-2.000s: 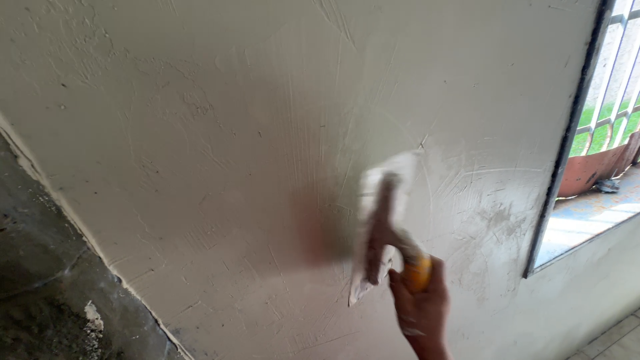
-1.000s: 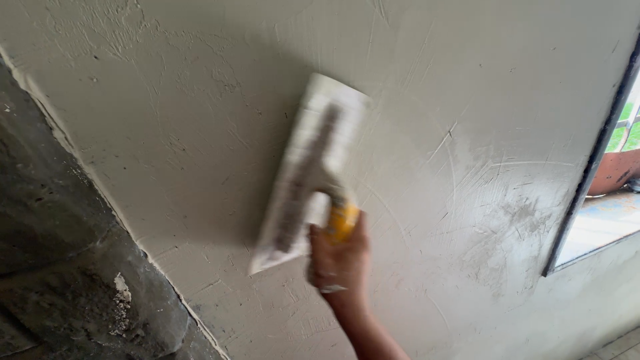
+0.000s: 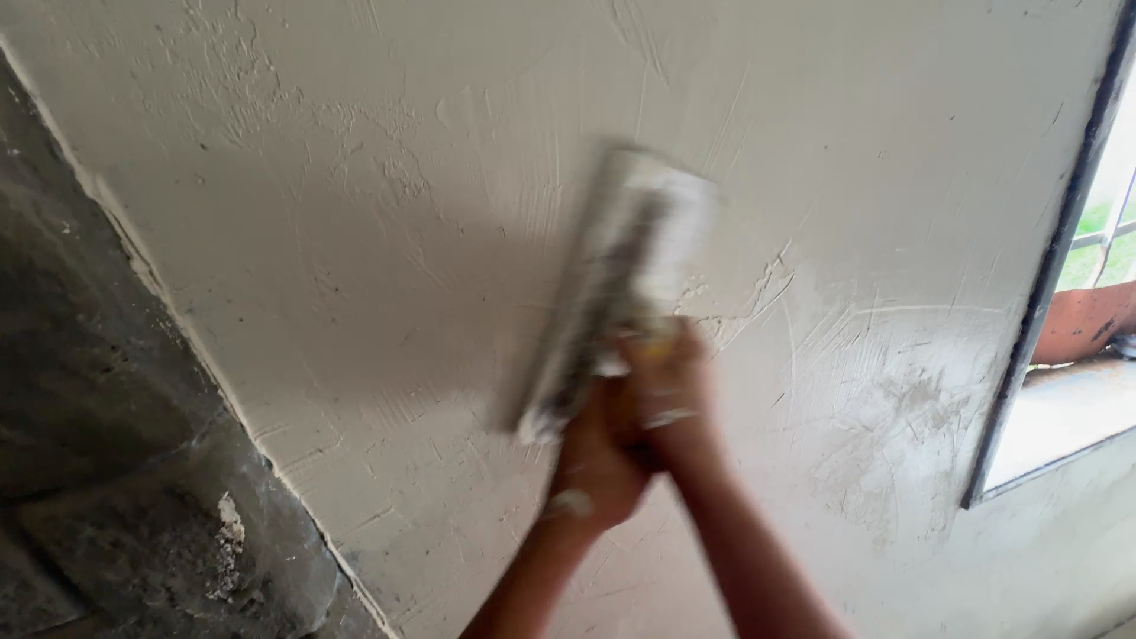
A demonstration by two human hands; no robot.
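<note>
A plasterer's finishing trowel, blurred by motion, lies with its long blade against or close to a grey plastered wall. My right hand is closed around its handle, of which a little yellow shows. Just below and to the left, my left hand is up against the right hand and the lower part of the trowel; its fingers are largely hidden, so its exact hold does not show. Pale plaster smears mark both hands. Fine ridges and scratches run over the wall's coat.
Dark, rough bare masonry borders the plaster along a slanting edge at the left. On the right is a window opening with a dark frame edge, a light sill, metal bars and a reddish-brown object beyond.
My left hand has come into view and joined the right at the trowel. The trowel was farther left on the wall one second ago, held by the right hand alone.
</note>
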